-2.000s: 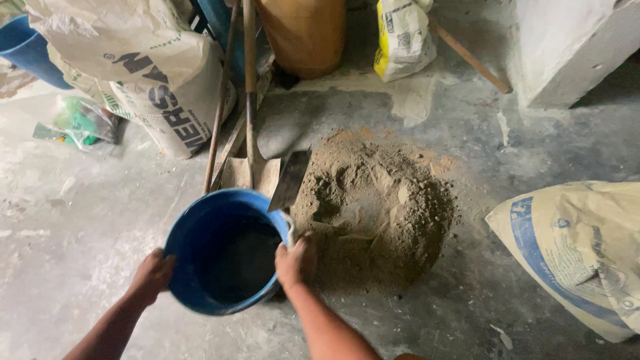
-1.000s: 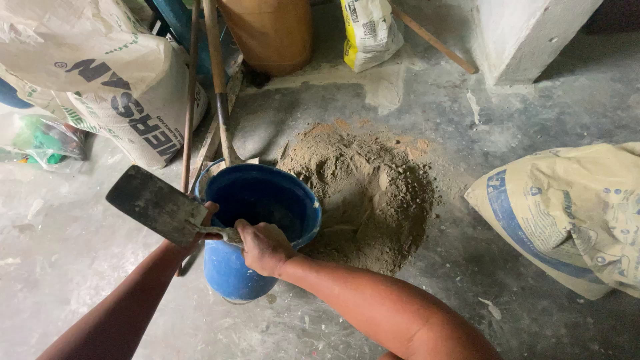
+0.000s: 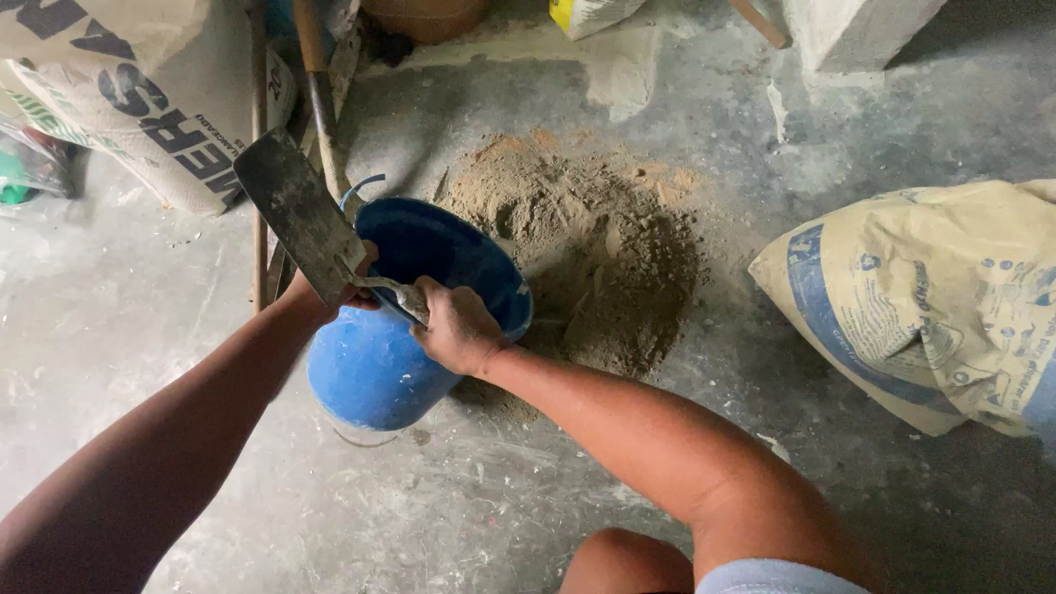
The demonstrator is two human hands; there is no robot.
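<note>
A blue plastic bucket (image 3: 388, 363) leans toward the pile of sandy mix (image 3: 602, 247), its mouth facing up and to the right. My right hand (image 3: 462, 326) is closed on the handle of a rectangular-bladed trowel (image 3: 297, 214) and lies over the near rim. The trowel's flat blade extends to the upper left, above my left wrist. My left hand (image 3: 351, 285) grips the left side of the bucket's rim, partly hidden behind the blade. Inside the bucket it is dark, and its contents cannot be made out.
At the right lies a cream and blue paper sack (image 3: 907, 305). A large white woven sack (image 3: 165, 91) stands at the upper left, beside a shovel's wooden handle (image 3: 309, 41) and a thin pole (image 3: 260, 165). A concrete block or pillar base (image 3: 858, 33) stands at the upper right.
The bucket, upright a second ago, now tilts toward the pile. Two seconds ago both hands were on opposite sides of its rim; the right hand has since moved to the near side with the trowel.
</note>
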